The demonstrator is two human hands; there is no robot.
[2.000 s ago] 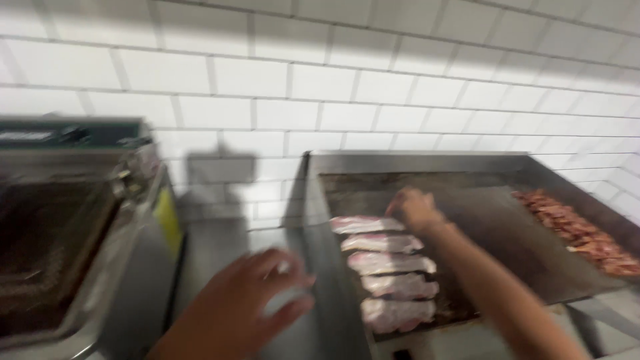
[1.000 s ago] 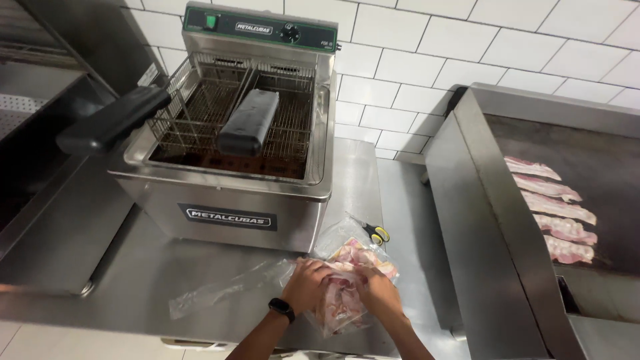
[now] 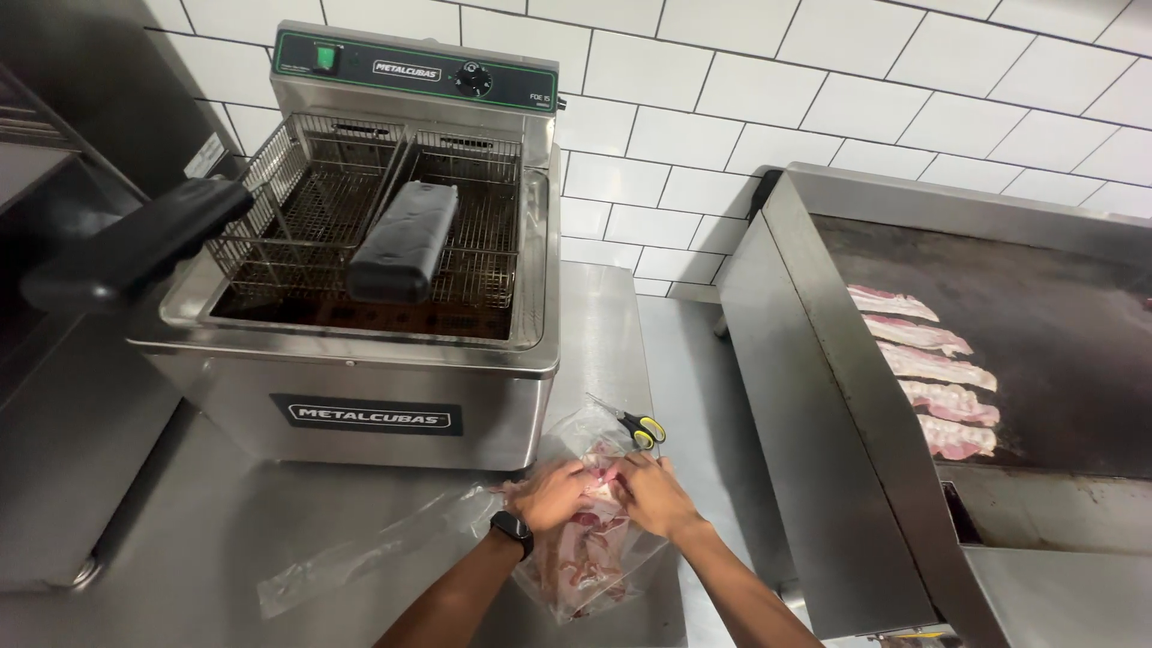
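Note:
Raw bacon slices (image 3: pixel 585 553) lie in a clear plastic bag (image 3: pixel 562 598) on the steel counter. My left hand (image 3: pixel 547 493), with a dark band on its wrist, rests on the bag's left side, fingers at the bacon. From the right, my right hand (image 3: pixel 655 490) pinches at the slices, its fingertips close to the left ones. Scissors with black and yellow handles (image 3: pixel 643 430) lie just above the right hand, partly by the bag's plastic. Several bacon strips (image 3: pixel 931 364) are laid in a column on the flat griddle (image 3: pixel 1062 351).
A steel deep fryer (image 3: pixel 360 378) with two wire baskets stands behind the bag to the left; a black basket handle (image 3: pixel 135 247) juts out left. The griddle's raised steel side wall (image 3: pixel 828 405) is on the right. A strip of clear plastic (image 3: pixel 360 553) trails left over the counter.
Two seconds ago my right hand was over the griddle by the bacon strips; both hands are now at the bag. The view has swung left and down since then.

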